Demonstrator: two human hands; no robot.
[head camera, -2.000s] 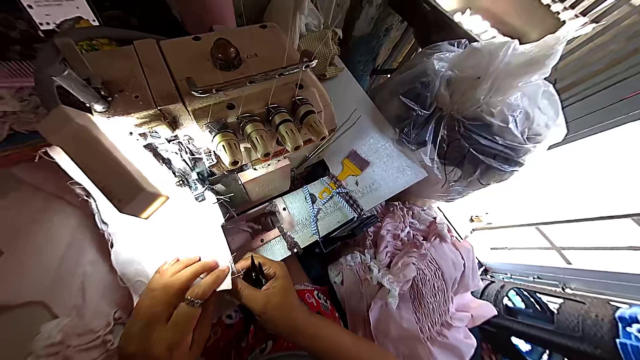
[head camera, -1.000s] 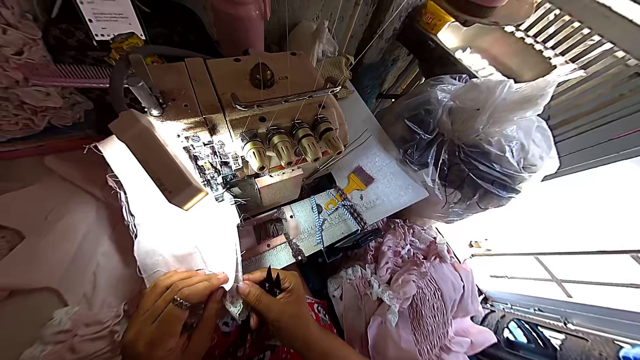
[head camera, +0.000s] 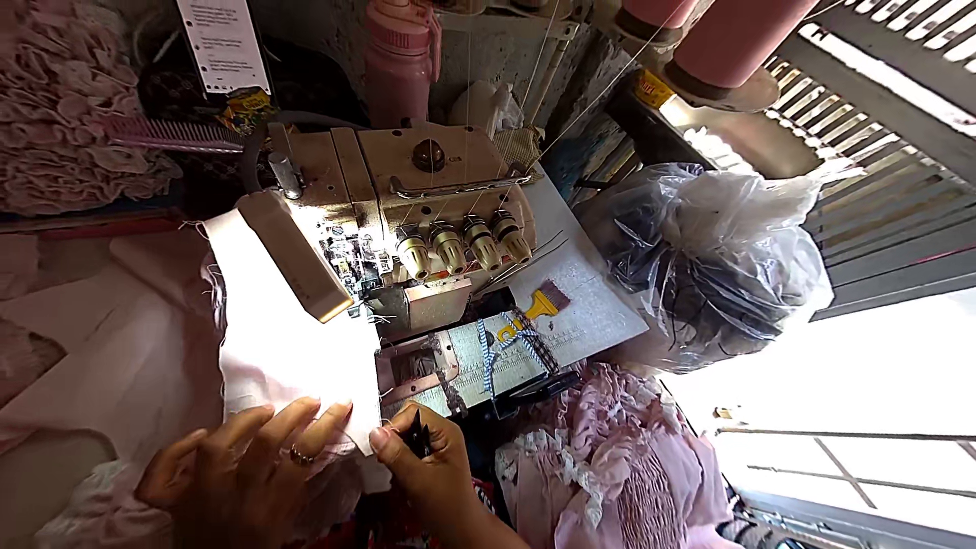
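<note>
A brightly lit piece of pale pink fabric lies at the overlock sewing machine, its upper part beneath the lamp arm. My left hand, a ring on one finger, rests with spread fingers on the fabric's lower end. At its lower right corner my right hand pinches the fabric edge between thumb and forefinger. That same hand holds small black thread snips in its curled fingers. Four tension dials sit on the machine's front.
A yellow-handled brush and striped cord lie on the metal table. Gathered pink garments hang at lower right, below a filled plastic bag. Pink bottle, comb, phone and thread cones stand or lie behind.
My left hand has opened from gathered fingers at the fabric's end to lying flatter on it. The fabric's lower end, bunched between both hands a second ago, is spread out. The view has shifted.
</note>
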